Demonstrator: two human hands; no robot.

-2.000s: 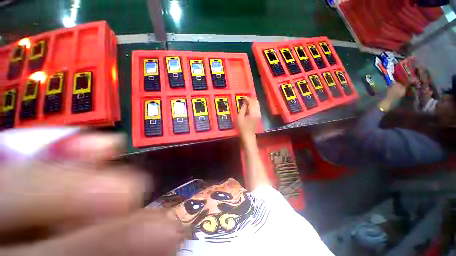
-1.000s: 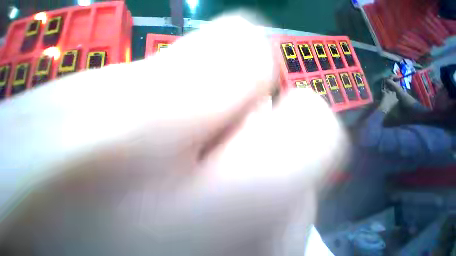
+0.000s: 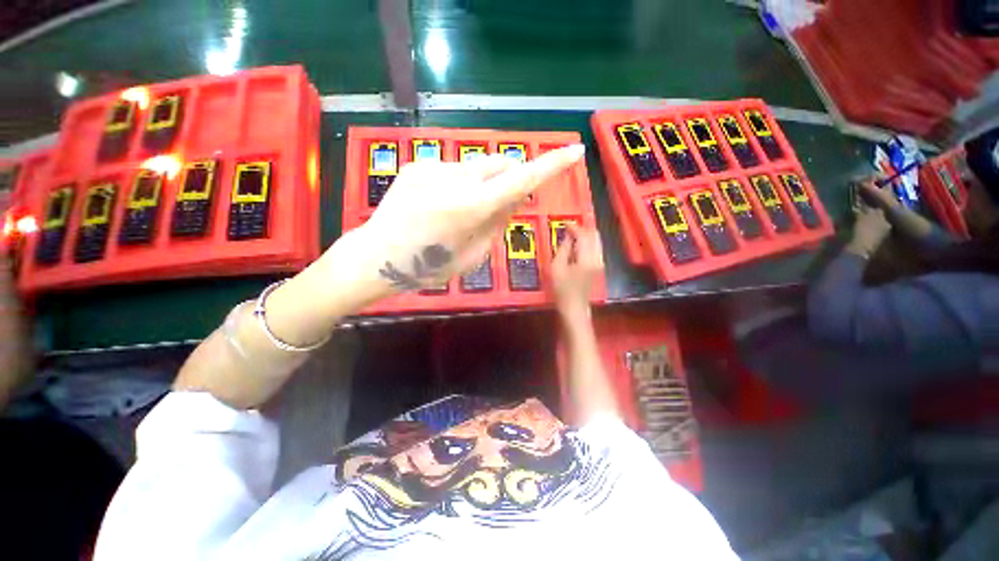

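Observation:
My left hand (image 3: 455, 214) reaches over the middle red tray (image 3: 359, 203), back of the hand up, one finger stretched to the right; its underside is hidden. My right hand (image 3: 577, 263) has its fingertips on a yellow-and-black keypad phone (image 3: 561, 232) in the front right pocket; the grip is unclear. Phones with lit screens stand in the back row, one at the left (image 3: 382, 173). Another phone (image 3: 521, 254) lies left of my right hand, its screen dark. My left hand hides several phones. The back right pocket shows no phone.
A red tray stack (image 3: 294, 164) with several phones is at the left, some pockets empty. A full red tray (image 3: 712, 263) is at the right. A red bin (image 3: 685, 449) with small pieces sits below the bench edge. A person's arm (image 3: 876, 287) is at the right.
My left hand, a blur close to the camera before, is now over the middle tray. My right hand, hidden one second ago, shows again at the same front right pocket. The view has shifted.

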